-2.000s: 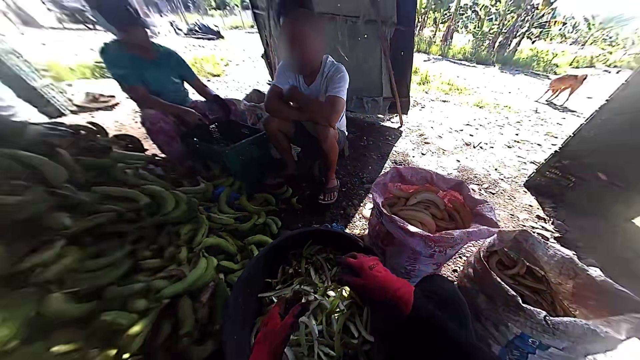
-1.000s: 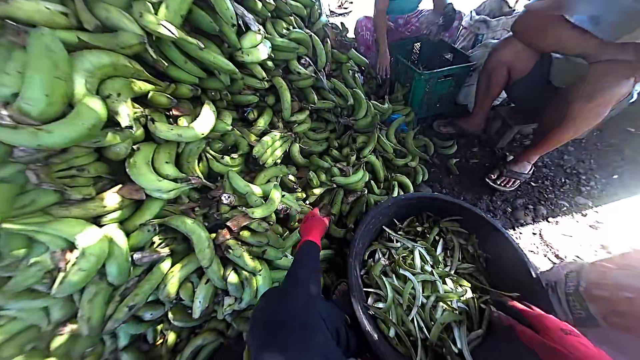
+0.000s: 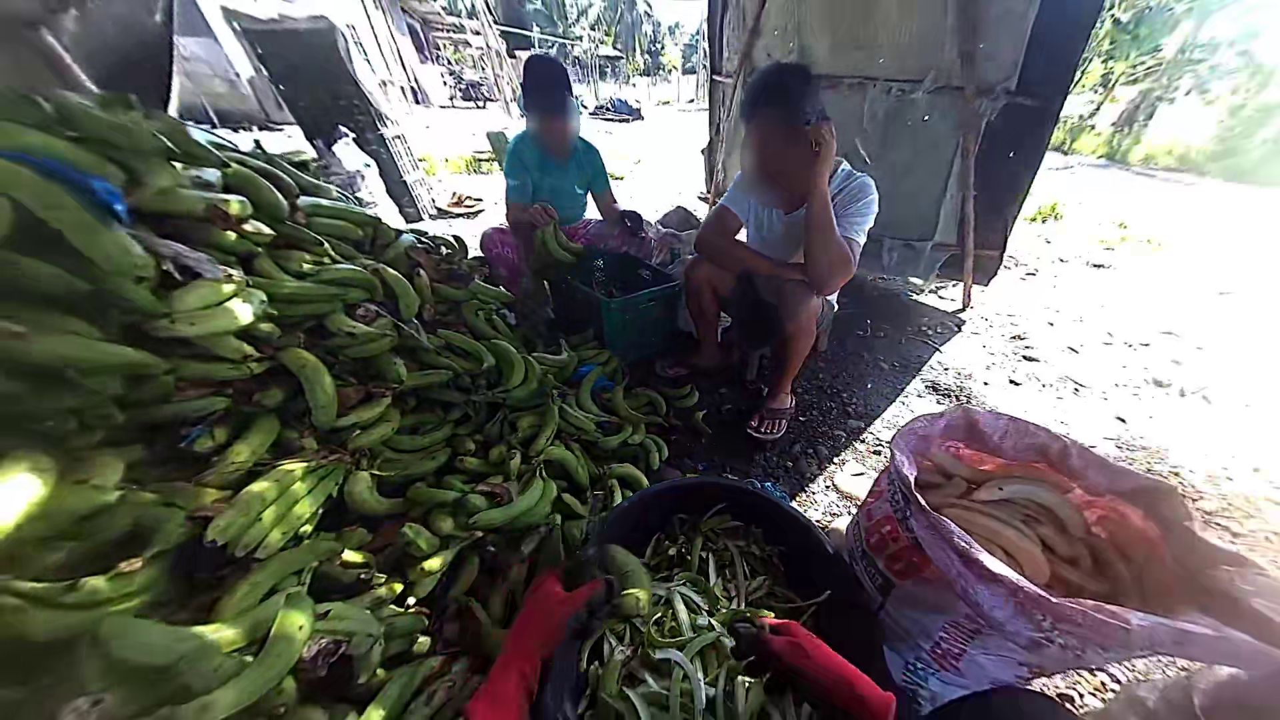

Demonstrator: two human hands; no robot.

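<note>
My left hand [image 3: 560, 620], in a red glove with dark fingers, is shut on a green banana [image 3: 627, 580] over the left rim of a black tub [image 3: 690, 492]. My right hand [image 3: 785, 645], gloved alike, is over the tub's right part; whether it holds a tool cannot be seen. Green peel strips [image 3: 700, 600] fill the tub. A large heap of green bananas [image 3: 400, 420] lies to the left, close beside the tub. On the right, a woven sack [image 3: 960, 600] with its mouth open holds peeled bananas [image 3: 1010, 510].
A person in a teal shirt [image 3: 560, 175] sits behind the heap, holding green bananas over a green plastic crate [image 3: 640, 310]. Another person in a light shirt [image 3: 850, 205] sits beside the crate, a hand raised to the head. A metal-sheet wall [image 3: 880, 150] stands behind them.
My left hand has moved from the banana heap to the tub and now has a green banana in it. The seated person's hand is now at the head. The view has swung up and right.
</note>
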